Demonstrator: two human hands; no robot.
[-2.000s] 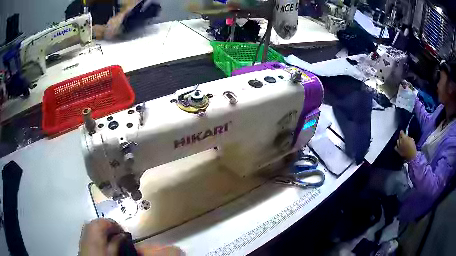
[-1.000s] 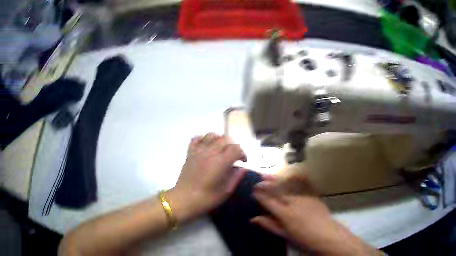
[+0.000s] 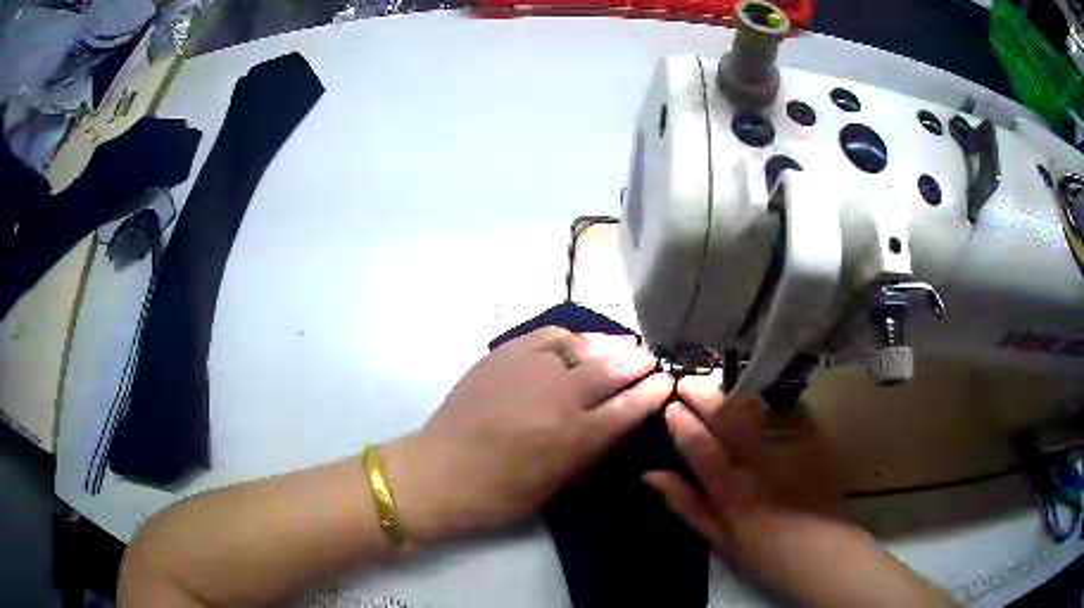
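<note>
A dark navy collar piece (?) (image 3: 624, 540) lies on the machine bed, its angled end left of the needle area and its long part running toward me. My left hand (image 3: 535, 410), with a ring and gold bangle, lies over it, fingertips holding it beside the presser foot (image 3: 689, 360). My right hand (image 3: 731, 475) holds its right side, fingertips close to the left ones. The foot is partly hidden by the fingers and machine head; the needle cannot be made out. A thin dark bent outline (image 3: 573, 255) shows on the bed left of the head.
The white HIKARI machine head (image 3: 713, 214) stands at the right. Another dark curved piece (image 3: 202, 285) lies left on striped strip edges (image 3: 119, 422). More dark cloth (image 3: 89, 202) lies far left on a wooden board. Red basket (image 3: 642, 10) behind; green basket (image 3: 1034, 59) back right; blue-handled scissors (image 3: 1058, 493) right.
The view has swung left and moved closer to the machine head. The dark piece and both hands are now at the presser foot; a second ago they were just in front of it.
</note>
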